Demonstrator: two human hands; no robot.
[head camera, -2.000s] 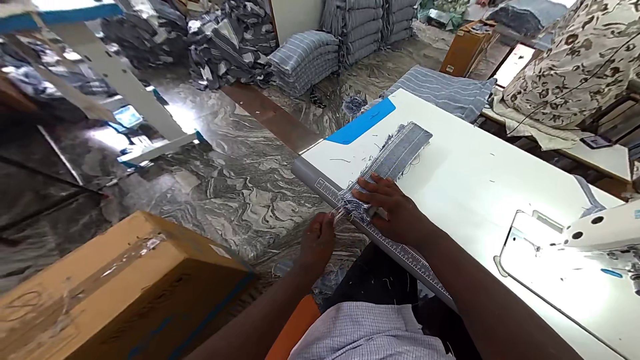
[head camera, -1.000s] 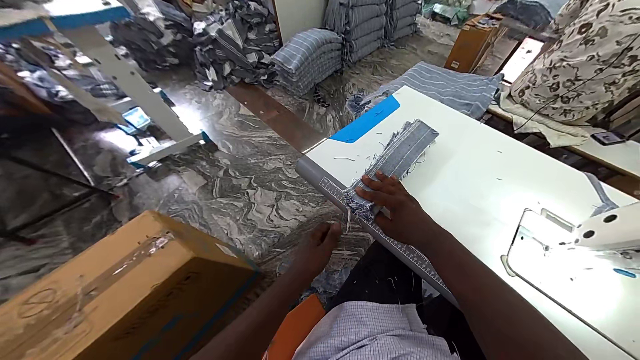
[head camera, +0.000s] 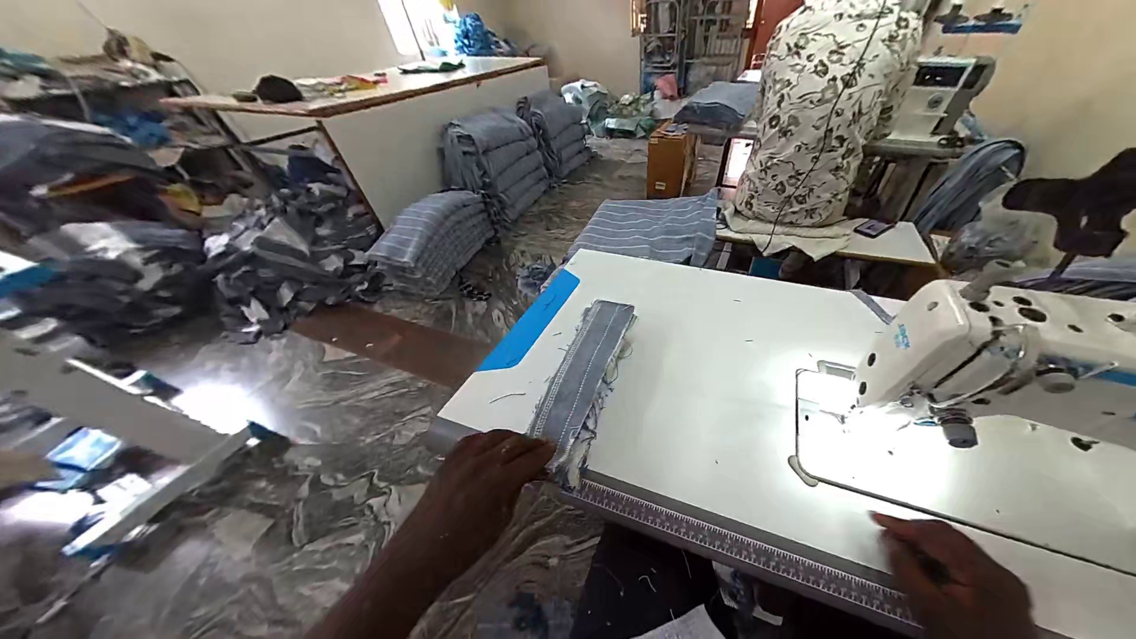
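A stack of grey-blue fabric strips (head camera: 581, 364) with frayed edges and light stitching lies along the left end of the white sewing table (head camera: 701, 382). My left hand (head camera: 501, 466) rests on the near end of the strips at the table's edge, its fingers over the cloth; whether it pinches them is unclear. At the lower right, my right hand (head camera: 950, 568) is over the table's front edge, near the measuring tape (head camera: 745, 550), with its fingers partly bent and their hold hidden. Beyond it stands the white sewing machine (head camera: 985, 355), its lamp lighting the needle area.
Striped cloth (head camera: 648, 226) hangs at the table's far end. Folded fabric stacks (head camera: 435, 235) and a scrap heap (head camera: 284, 248) stand on the floor. A person in a floral garment (head camera: 825, 115) sits ahead beside another machine. A white metal stand (head camera: 106, 390) is at the left.
My right hand has left the strips and moved right along the table's front edge. My left hand has come up onto the near end of the strips. The view has swung up and right.
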